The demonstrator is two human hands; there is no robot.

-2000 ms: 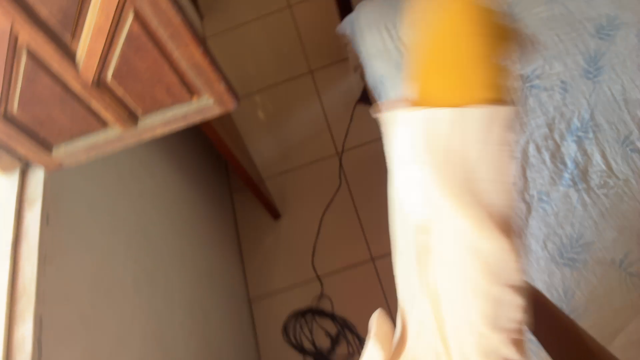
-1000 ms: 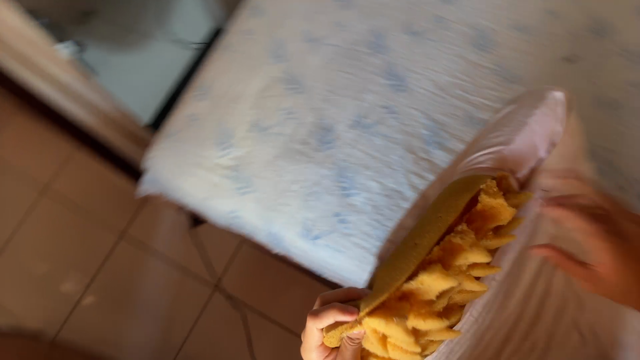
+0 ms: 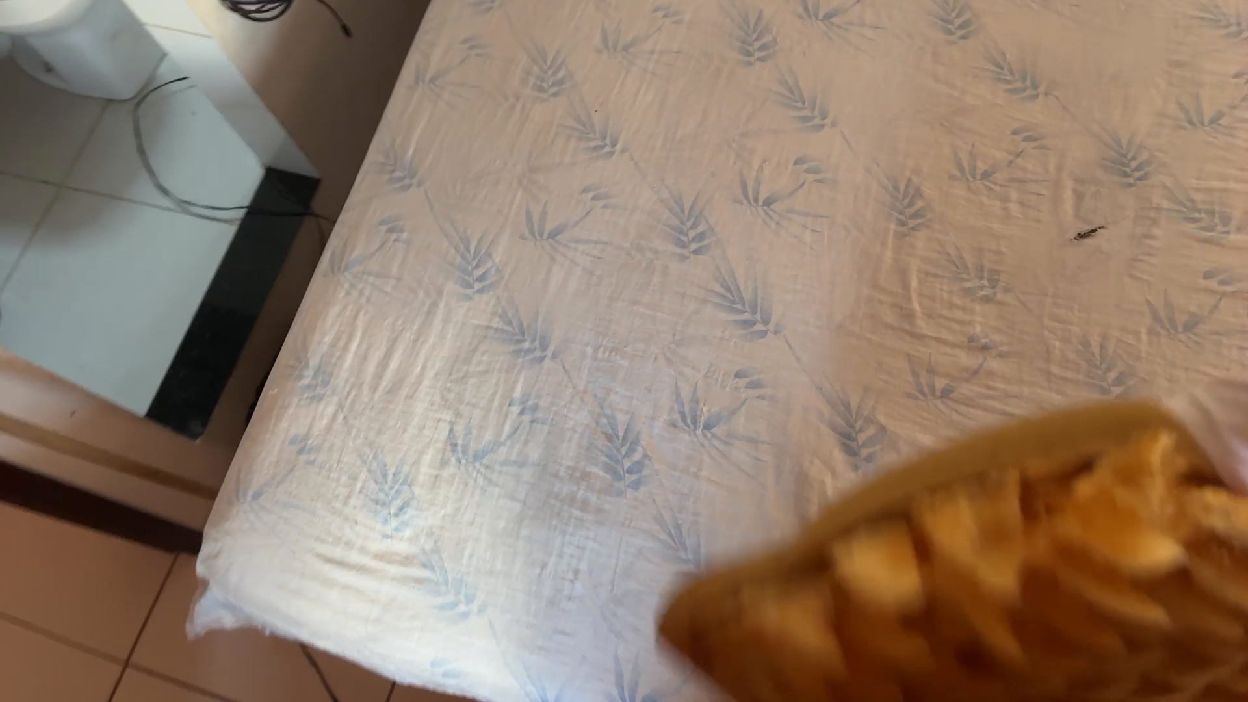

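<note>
A yellow-orange foam piece (image 3: 1014, 575) with a jagged, lumpy face and a smooth rim fills the lower right, blurred. A bit of pale translucent covering shows at its right end. Beneath and behind it spreads a mattress in a pale cover with blue leaf print (image 3: 624, 322). Neither my left hand nor my right hand is visible in the current view. What holds the foam is hidden or outside the frame. A small dark mark (image 3: 1088, 234) lies on the mattress cover at the right.
At the left, a doorway with a dark stone threshold (image 3: 229, 302) opens onto pale floor tiles (image 3: 88, 263). A white ceramic fixture base (image 3: 88, 49) stands there. A thin cable (image 3: 156, 175) crosses the threshold, and coiled cable (image 3: 258, 8) shows at the top. Brown floor tiles (image 3: 68, 604) lie lower left.
A second ago my left hand gripped the foam's lower end and my right hand was beside it; both are out of view now. The foam has shifted toward the lower right.
</note>
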